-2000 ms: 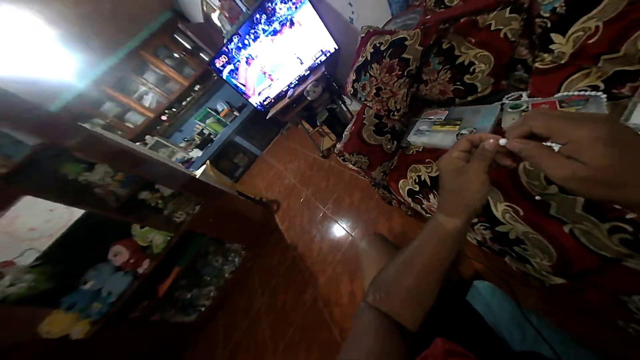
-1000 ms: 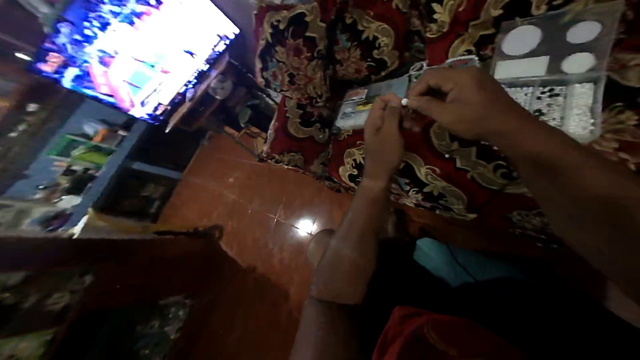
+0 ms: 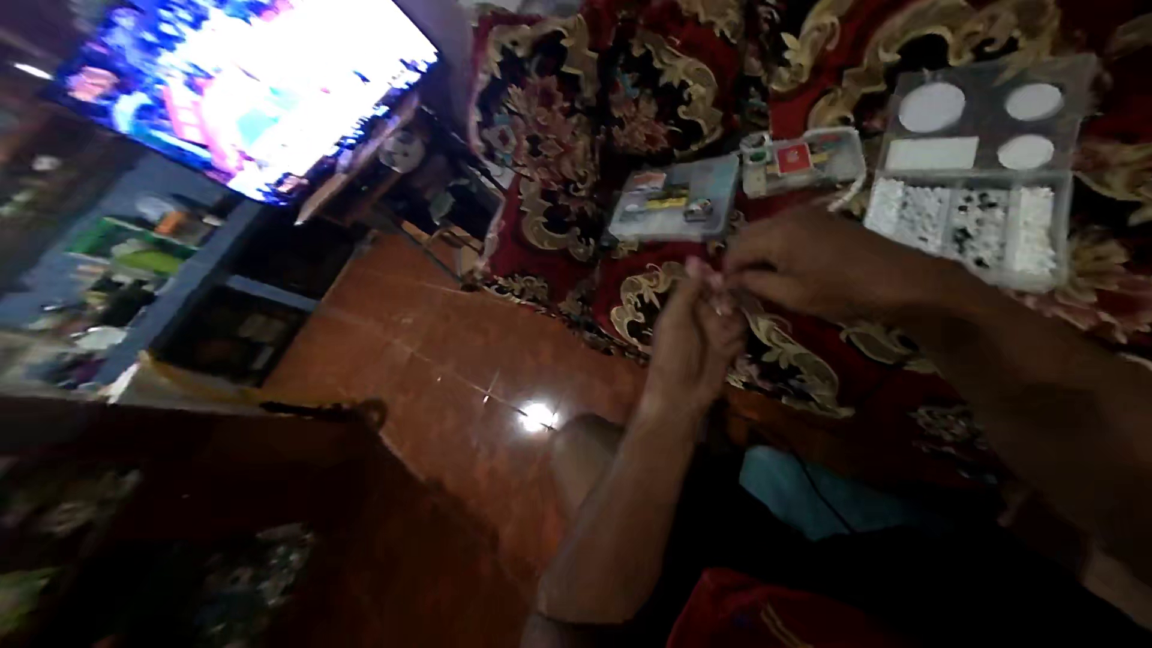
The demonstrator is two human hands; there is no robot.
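My left hand [image 3: 697, 328] is raised in front of the patterned sofa, its thumb and fingers pinched together. Close against it, my right hand [image 3: 805, 261] has its fingertips bent toward the left fingertips. Whatever lies between the fingertips is too small and blurred to name now. Behind the right wrist, an open clear plastic compartment box [image 3: 1066, 220] holds white and dark beads [image 3: 981, 225]; round and rectangular white pieces show on its lid. A small clear case [image 3: 846, 148] and a flat clear box [image 3: 670, 225] with small items sit farther left.
The boxes rest on a red, black and gold floral sofa cover [image 3: 549, 135]. A lit television [image 3: 252, 90] stands at the upper left, near a blue shelf [image 3: 180, 279] with assorted items. Glossy reddish floor tiles [image 3: 432, 360] lie left of my leg.
The view has swung right, so the bead box shows fully. A small white bead seen at my fingertips in the earlier frames is no longer distinct. Both hands remain close together.
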